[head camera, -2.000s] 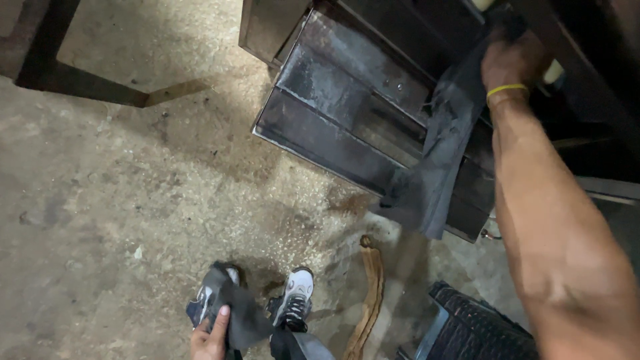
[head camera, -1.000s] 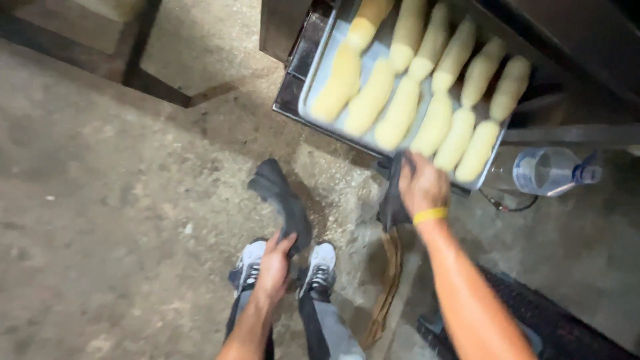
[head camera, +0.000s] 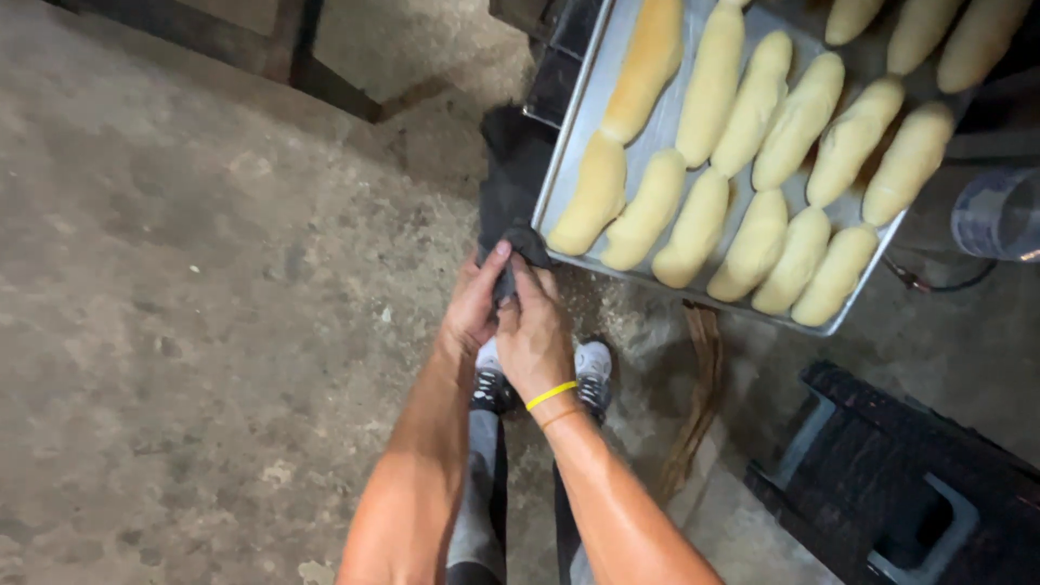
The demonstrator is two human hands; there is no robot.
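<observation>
My left hand (head camera: pixel 475 296) and my right hand (head camera: pixel 532 317), close together in front of my body, both grip a dark grey cloth (head camera: pixel 512 183). The cloth reaches up along the near left corner of a metal baking tray (head camera: pixel 650 272); whether it touches the tray, I cannot tell. On the tray lie several long bread rolls (head camera: pixel 689 227) in rows, mostly pale, with a browner roll (head camera: pixel 646 69) at the upper left. A yellow band circles my right wrist.
Under the tray's left edge is a dark metal rack (head camera: pixel 556 81). A clear plastic bottle (head camera: pixel 995 215) lies at the right, by a thin hose (head camera: pixel 942 286). A piece of wood (head camera: pixel 695 398) and a black plastic crate (head camera: pixel 877 479) are on the concrete floor. A dark metal frame (head camera: pixel 284 49) stands upper left.
My right hand has come back from the rack and moved left, beside my left hand. The cloths, apart one second ago, are now bunched together. Two seconds ago the bread tray was not in view.
</observation>
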